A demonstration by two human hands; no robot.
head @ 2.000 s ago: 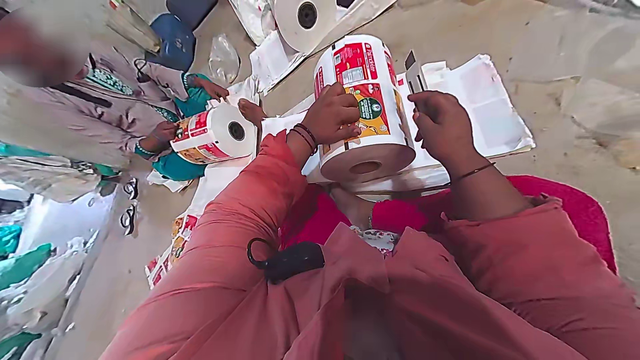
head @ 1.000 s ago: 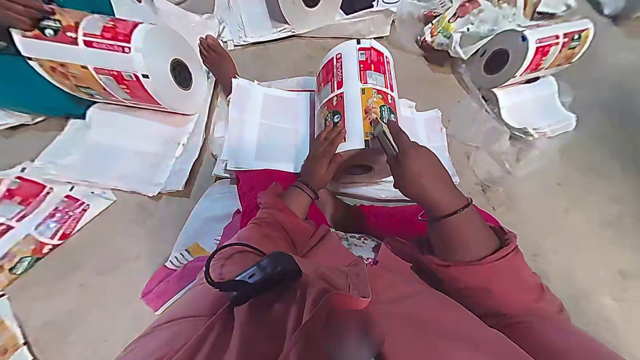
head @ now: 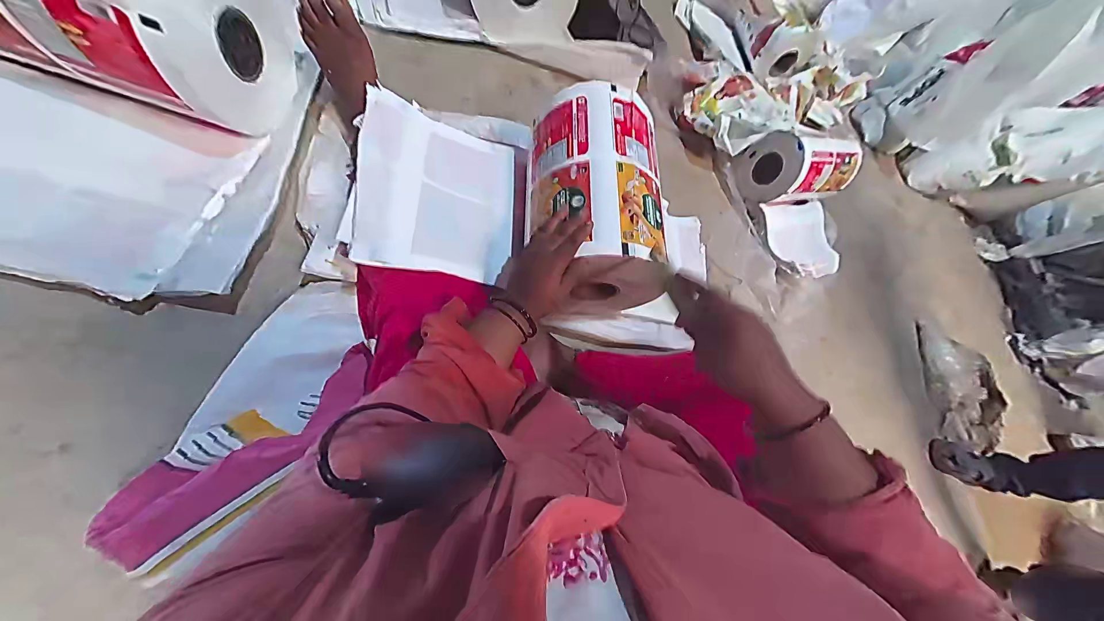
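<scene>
A thick roll of printed packaging film (head: pixel 595 164), white with red and yellow panels, lies in front of me on white sheets (head: pixel 440 194), its brown wound end and core hole facing me. My left hand (head: pixel 548 254) rests on the near left part of the roll, fingers spread over the print. By the roll's near right edge is my right hand (head: pixel 716 323), blurred, with its fingers bent together. A thin item seems to stick up from its fingertips, too unclear to name now.
At the upper left lies another printed roll (head: pixel 185 60) on white sheets, beside a person's bare foot (head: pixel 341 56). A smaller roll (head: pixel 798 164) and crumpled film (head: pixel 776 95) are at the upper right. Plastic sheeting (head: pixel 1000 95) covers the right side. A printed sack (head: pixel 267 379) lies at my left.
My right hand has moved from the top of the roll to its near right edge. My left hand stays on the roll. The view has swung to the right.
</scene>
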